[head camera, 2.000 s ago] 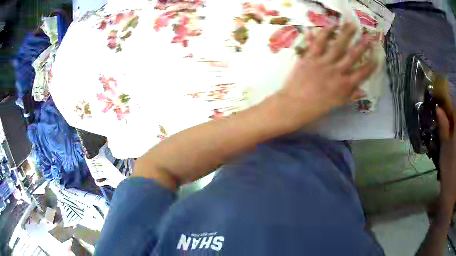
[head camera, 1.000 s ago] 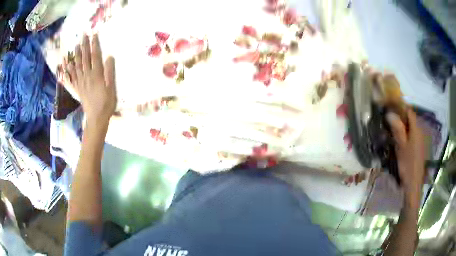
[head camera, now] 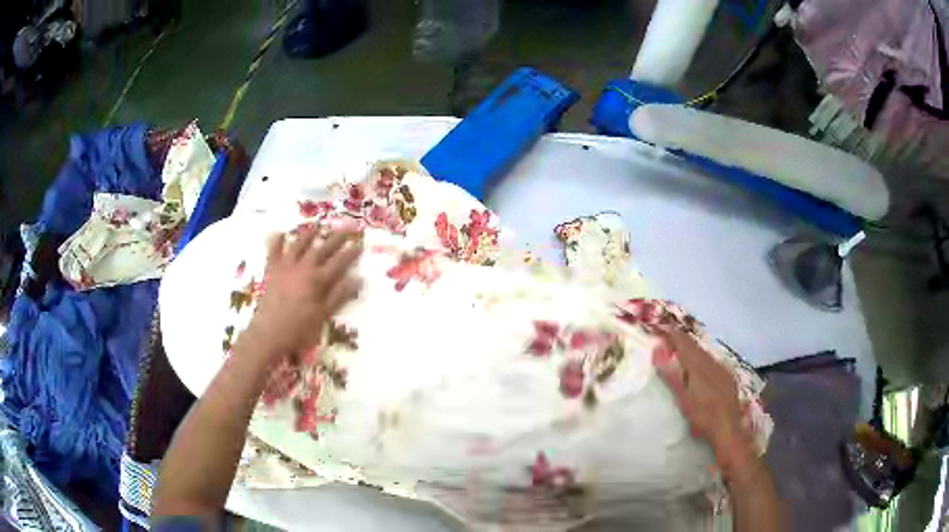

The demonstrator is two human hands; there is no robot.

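Note:
The floral dress [head camera: 447, 333], cream-white with red-pink flowers, lies over the padded board on the white table. My left hand [head camera: 307, 286] lies on the cloth at the left with its fingers spread. My right hand [head camera: 692, 379] is on the dress near its right end; it is blurred, and whether its fingers pinch the cloth cannot be told. The steam iron [head camera: 879, 464] stands at the lower right, beyond the dark grey-purple pad [head camera: 806, 436], away from my hands. A narrow floral piece [head camera: 598, 247] sticks out at the dress's far side.
A blue board part [head camera: 499, 130] lies at the table's far edge. A white sleeve board [head camera: 760, 156] with a blue base is at the far right. Crumpled blue garments [head camera: 68, 364] and a small floral bundle [head camera: 120, 239] are at the left. A pink garment [head camera: 885, 62] hangs upper right.
My right hand has let go of the iron, which now stands at the lower right, and is on the dress. My left hand has moved inward from the left edge. The view shows more of the far side.

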